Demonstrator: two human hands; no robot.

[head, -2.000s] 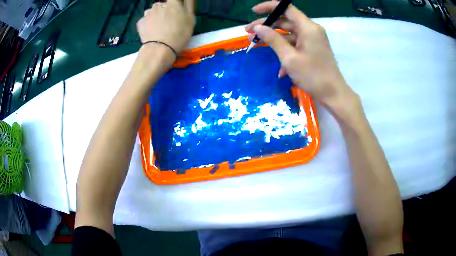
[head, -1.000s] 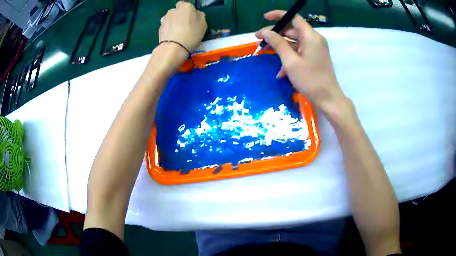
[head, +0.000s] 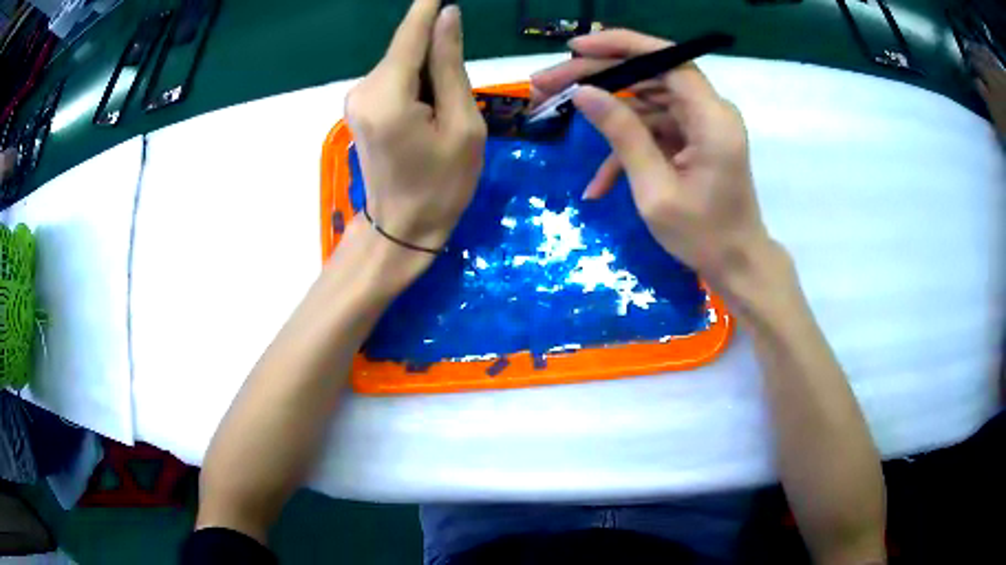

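Note:
My left hand [head: 425, 144] is shut on a dark phone frame, mostly hidden behind the hand; its circuit board end [head: 510, 115] shows over the tray's top edge. My right hand [head: 673, 144] grips a black pointed hand tool [head: 656, 66] like a pen. The tool's silver-white tip points left and down at the board; whether it touches cannot be told. Below both hands lies the orange tray [head: 530, 370], filled with small shiny blue pieces [head: 518, 298]. A few dark pieces [head: 499, 366] stick to its near rim.
White foam sheet [head: 883, 243] lies under the tray. Beyond it is the dark green surface with black phone frames at the left [head: 182, 55], top middle [head: 563, 27] and right [head: 877, 33]. A green mesh object [head: 15, 304] is at the left edge. A person's arm [head: 985, 83] shows at the right edge.
My left hand has come back from the green surface to over the tray, with a phone frame now in it. The tool is tilted flatter, its tip at the board. Frames on the green surface have shifted left.

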